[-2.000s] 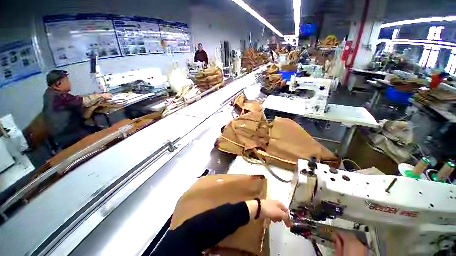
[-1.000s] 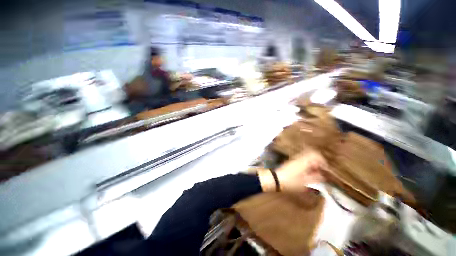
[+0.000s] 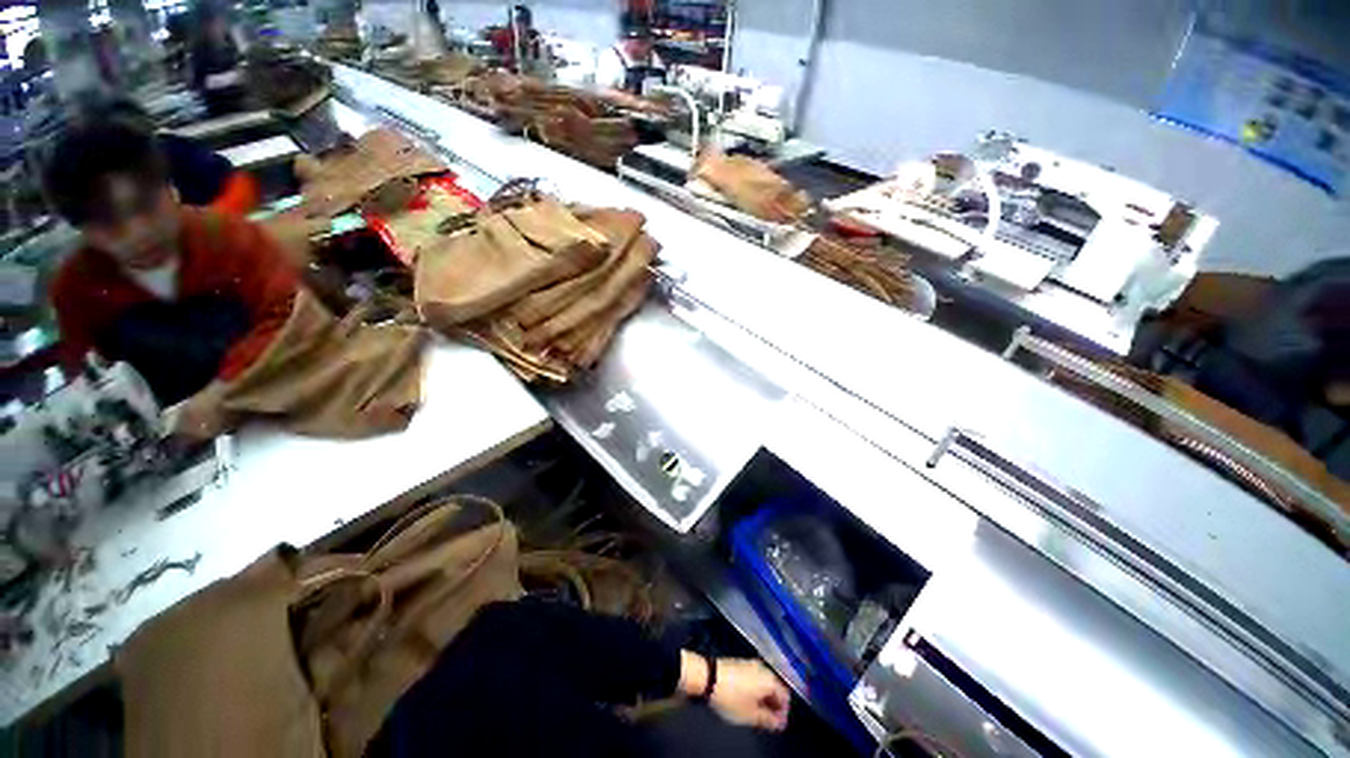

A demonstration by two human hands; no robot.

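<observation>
My left hand (image 3: 751, 693), with a dark band at the wrist and a dark sleeve, is at the lower middle. Its fingers look curled; whether they hold anything cannot be told. It is just left of a blue bin (image 3: 785, 615) that sits in an opening of the metal-topped bench and holds clear and greyish scraps. Brown fabric bags (image 3: 222, 659) with thin straps lie at the lower left, partly behind my sleeve. My right hand is not in view.
A person in an orange-red top handles brown cloth at a white table (image 3: 370, 474) on the left. A pile of brown bags (image 3: 541, 274) lies at the bench's near edge. The long bench (image 3: 874, 370) crosses the view; white sewing machines (image 3: 1096, 230) stand beyond it.
The view has swung from my sewing machine to another part of the bench. My left hand has moved from the brown cloth beside the machine to beside the blue bin. My right hand has left view.
</observation>
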